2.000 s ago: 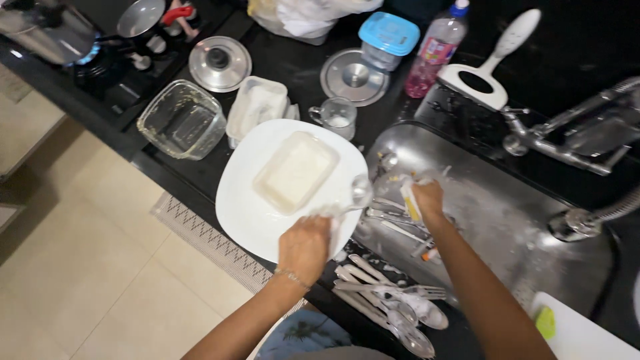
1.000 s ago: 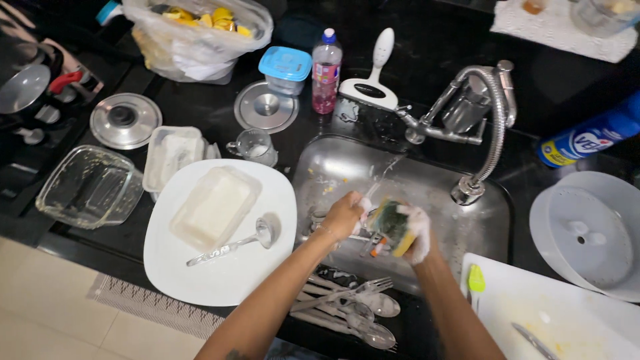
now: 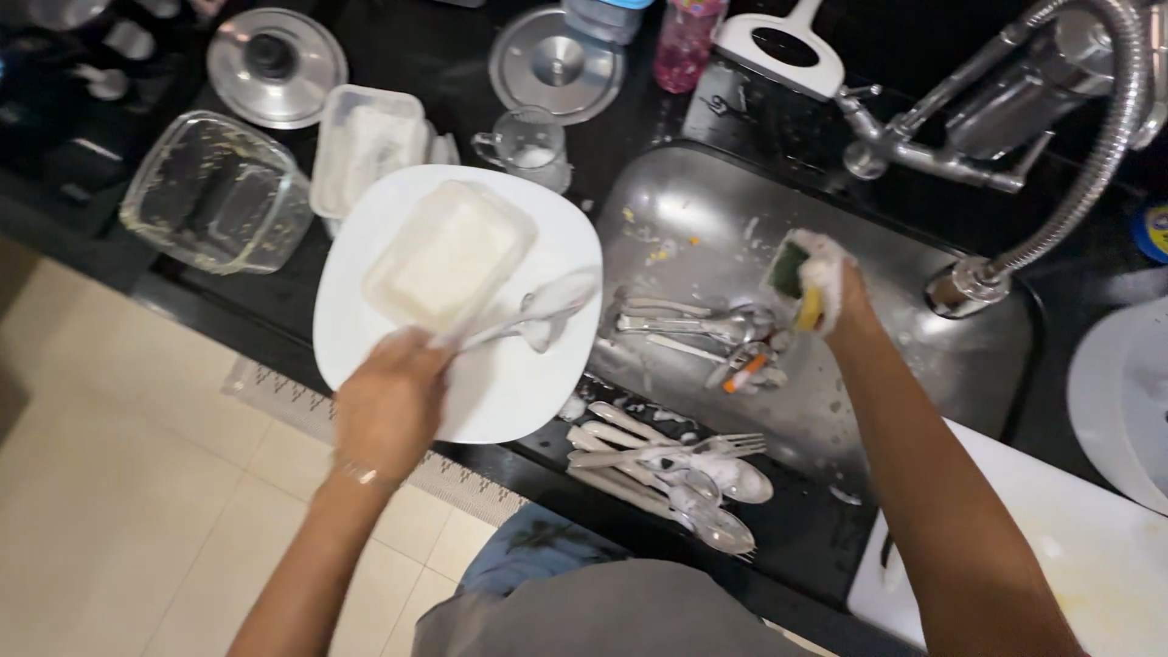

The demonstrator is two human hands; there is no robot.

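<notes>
Over the lower left of a white plate (image 3: 538, 392), my left hand (image 3: 392, 406) holds a utensil (image 3: 511, 327) by its handle; its far end is blurred. The ladle seen on the plate earlier may lie under it. A rectangular plastic container (image 3: 452, 255) also rests on the plate. My right hand (image 3: 835, 283) is closed around a soapy green and yellow sponge (image 3: 789, 269) above the steel sink (image 3: 703, 182). Cutlery (image 3: 693, 324) lies in the basin, and soapy forks and spoons (image 3: 675, 474) are piled on the counter's front edge.
Left of the plate are a glass dish (image 3: 219, 192), a pot lid (image 3: 274, 68) and a white container (image 3: 365, 151). A glass mug (image 3: 529, 151) and another lid (image 3: 557, 64) stand behind. The faucet (image 3: 967, 283) rises right of the basin; a cutting board (image 3: 1049, 547) lies front right.
My left hand has moved from over the sink to the plate, now holding a utensil. My right hand keeps the sponge over the basin. The view has shifted.
</notes>
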